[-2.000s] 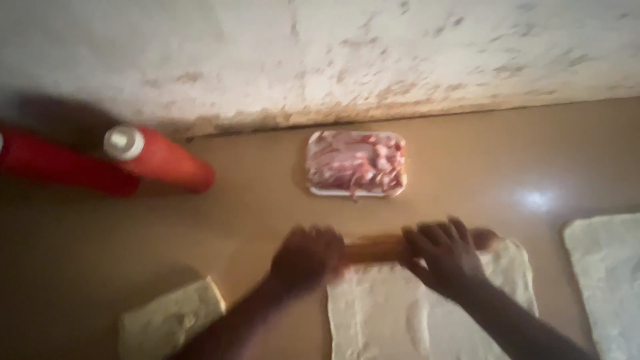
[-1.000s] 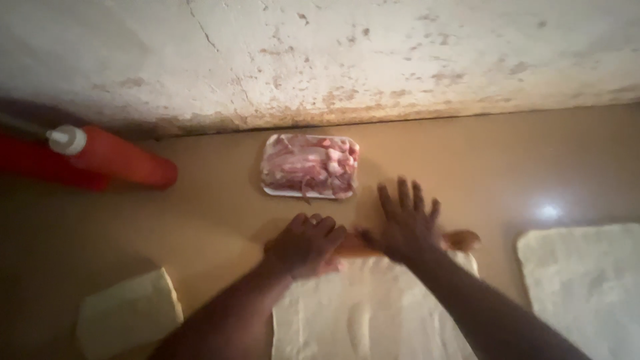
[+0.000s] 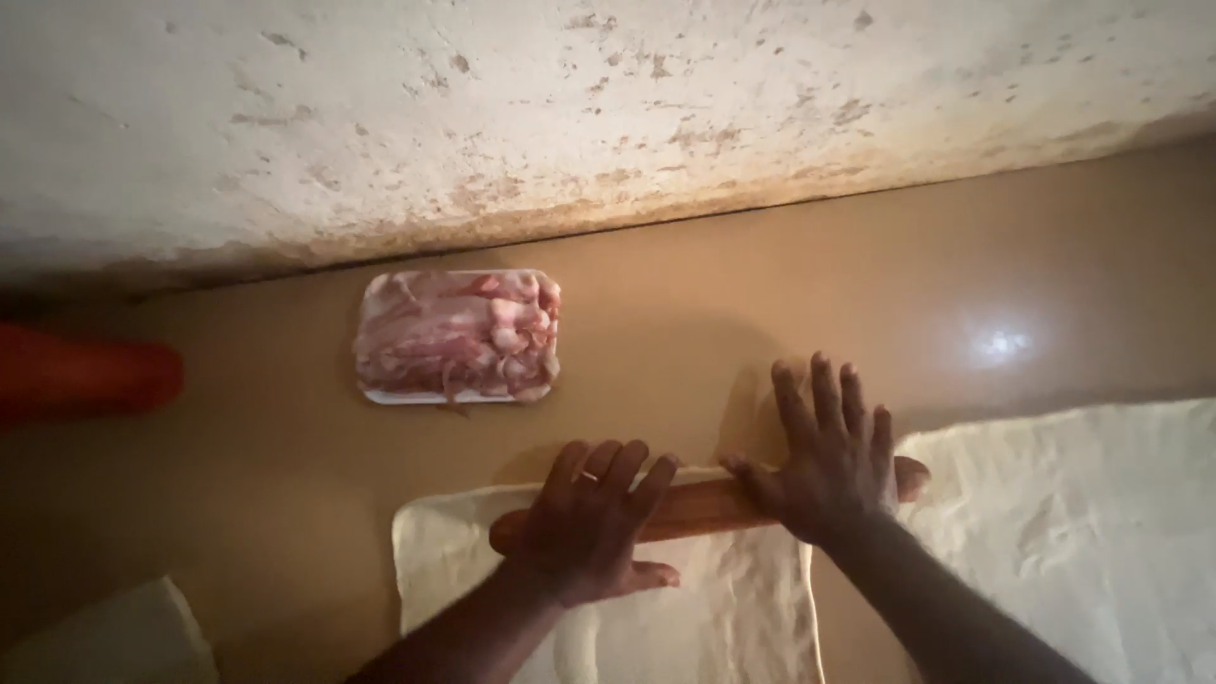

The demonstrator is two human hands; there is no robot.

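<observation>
A wooden rolling pin [image 3: 708, 508] lies across the upper part of a flat sheet of pale dough [image 3: 703, 608]. My left hand [image 3: 594, 527] rests palm down on the pin's left part, fingers over it and thumb apart; a ring shows on one finger. Near the pin's right end my right hand [image 3: 836, 456] lies flat on it with fingers spread towards the wall. Neither hand wraps around the pin. Beyond the dough, a white tray of raw meat [image 3: 458, 337] sits on the brown work surface.
Another dough sheet [image 3: 1073, 522] lies at the right, and a smaller dough piece [image 3: 114, 641] is at the lower left. A red bottle [image 3: 85, 375] lies at the left edge. A stained wall [image 3: 608, 114] borders the back of the brown surface [image 3: 722, 285].
Both hands have opened from their hold around the rolling pin, the right one's fingers spread first. The view has shifted, so one of the two red bottles has left it.
</observation>
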